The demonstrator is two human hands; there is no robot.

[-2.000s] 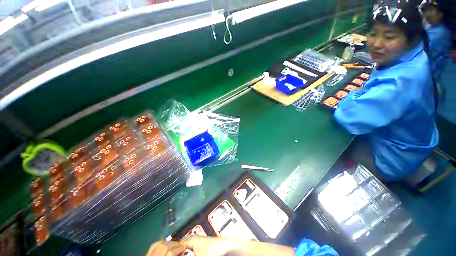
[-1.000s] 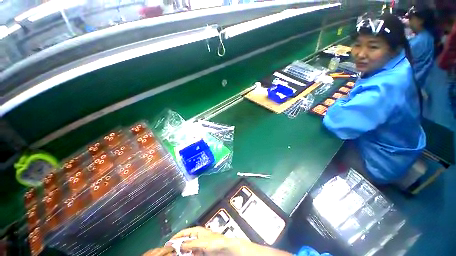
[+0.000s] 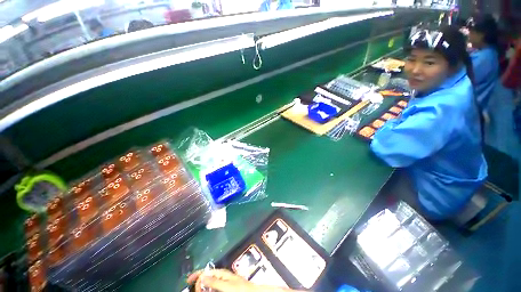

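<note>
My right hand (image 3: 225,280) is at the bottom edge, cut off, over the near end of the black carrier tray (image 3: 303,236). A small pale, shiny bit (image 3: 210,267) shows at its fingers; what it is and whether it is gripped are unclear. A fingertip at the left of this hand may belong to my left hand, which is otherwise out of the picture. Two orange-rimmed phone housings (image 3: 294,254) show in the tray, the lower one (image 3: 249,259) partly cut off. Thin pale tweezers (image 3: 289,206) lie on the bench beyond the tray.
A tall stack of clear blister trays with orange parts (image 3: 114,211) stands left. A blue parts bin (image 3: 225,182) sits on a clear bag beyond the tray. Empty blister trays (image 3: 400,245) are at right, below the bench edge. A person in blue (image 3: 437,137) sits further right.
The view has shifted, and the tray's visible part sits slightly lower than at first. My hands have sunk towards the bottom edge, with less of the left one showing.
</note>
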